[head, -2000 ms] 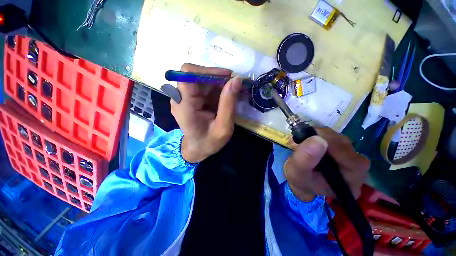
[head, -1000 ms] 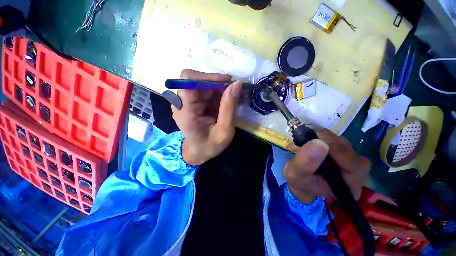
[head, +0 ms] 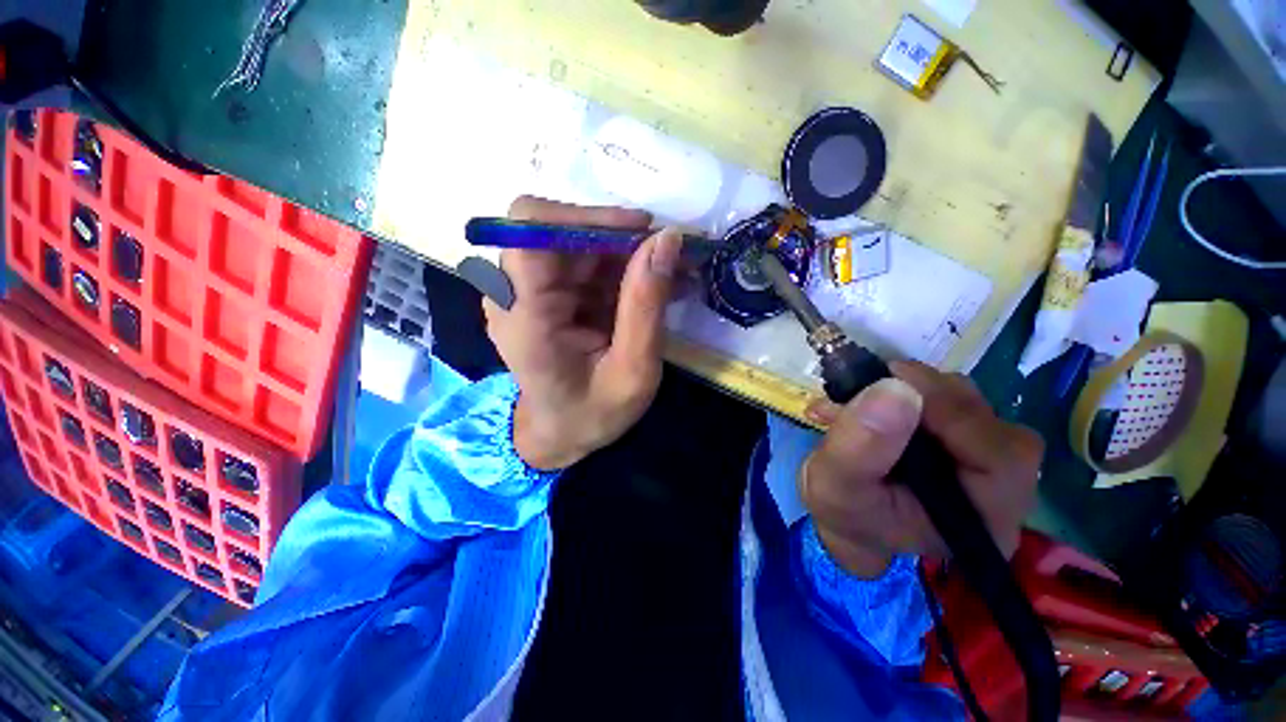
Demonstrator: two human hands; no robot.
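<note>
A round dark watch case (head: pixel 739 286) lies on white paper, its inner parts showing. My left hand (head: pixel 585 332) holds blue-purple tweezers (head: pixel 557 236), their dark end at the case's left side. My right hand (head: pixel 917 459) grips the black soldering iron (head: pixel 856 370), its metal tip inside the case. An orange-gold flex cable (head: pixel 790 224) shows at the case's upper right edge. A black display module (head: pixel 835 162) lies just above. A silver battery with a yellow end (head: pixel 865 255) lies right of the case. The exact contact of the tips is too small to tell.
A spare battery (head: pixel 917 57) lies on the yellow board (head: pixel 973 155). Red trays (head: pixel 268 296) with dark watches stand left, and another red tray (head: pixel 1051 621) lower right. A tape roll (head: pixel 1083 409), white wipes (head: pixel 1114 306) and blue sticks (head: pixel 1149 198) lie right. A dark object (head: pixel 712 11) sits at the top edge.
The dark object at the top edge reaches further into view. The tweezers and iron stay at the watch case; both hands have hardly moved.
</note>
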